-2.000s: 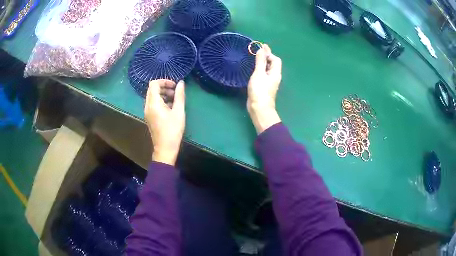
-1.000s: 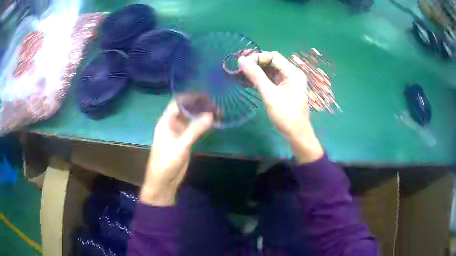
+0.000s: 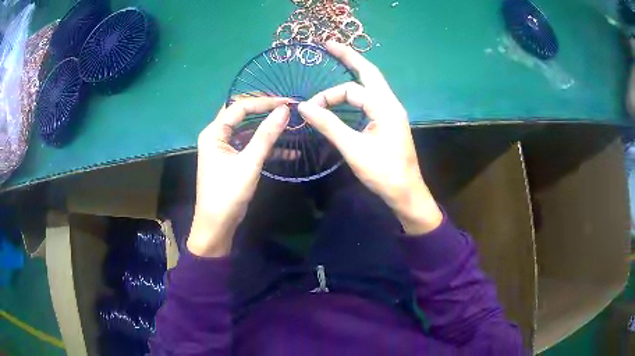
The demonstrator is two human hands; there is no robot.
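A single dark fan grille [image 3: 299, 156] with thin radiating spokes is held at the bench's front edge, see-through between the spokes. A copper-coloured trim ring [image 3: 297, 126] lies at its centre hub, mostly hidden by fingertips. My left hand [image 3: 240, 160] is at the grille's left side, its thumb and index finger on the ring. My right hand [image 3: 372, 132] is at the right side, its thumb at the ring and another finger stretched to the grille's upper rim. A pile of loose rings [image 3: 324, 24] lies just beyond the grille and shows partly through it.
Grille stacks [image 3: 115, 45] and a clear plastic bag of rings [image 3: 21, 90] are at the left of the green bench [image 3: 445, 69]. A single grille [image 3: 530, 29] lies at the right. Below are a carton of grilles [image 3: 136, 281] at left and an open brown carton [image 3: 581, 236] at right.
The grille has left the stack and come to the bench edge in front of me. The ring has moved from beside the grille to its hub, and both hands have closed in there. The view has shifted right.
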